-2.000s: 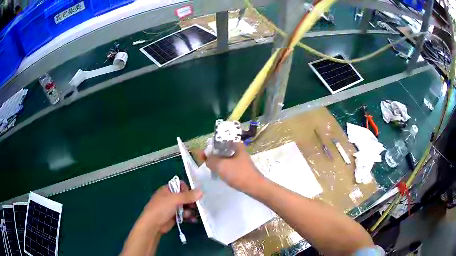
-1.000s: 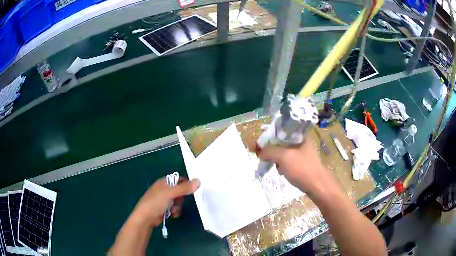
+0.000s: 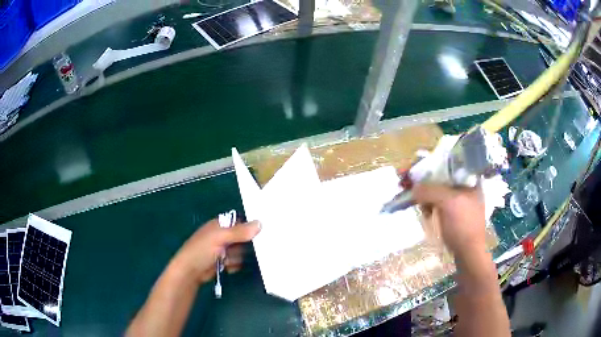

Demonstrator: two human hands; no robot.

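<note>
My left hand (image 3: 221, 247) grips the left edge of a white panel (image 3: 249, 197) that stands tilted, with a coiled white cable (image 3: 226, 219) in the same hand; the cable's plug end hangs below. A white sheet (image 3: 296, 243) adjoins the panel in a V shape, and white surface also extends right of it over the mat; glare hides where one ends. My right hand (image 3: 451, 204) is shut on a silver, foil-wrapped glue gun (image 3: 461, 158). Its dark nozzle points down-left, over the right part of the white surface.
The tan mat (image 3: 389, 283) lies beneath. A thick yellow hose (image 3: 527, 95) runs up right from the gun. A metal upright (image 3: 387, 72) stands behind the mat. Solar panels (image 3: 43, 270) lie at lower left. A crumpled cloth (image 3: 529, 143) and red hose fitting (image 3: 527, 246) are at right.
My right hand has moved the glue gun right, away from the V of white boards, and tilted its nozzle leftward. My left hand stays at the panel edge with the cable. The view has shifted.
</note>
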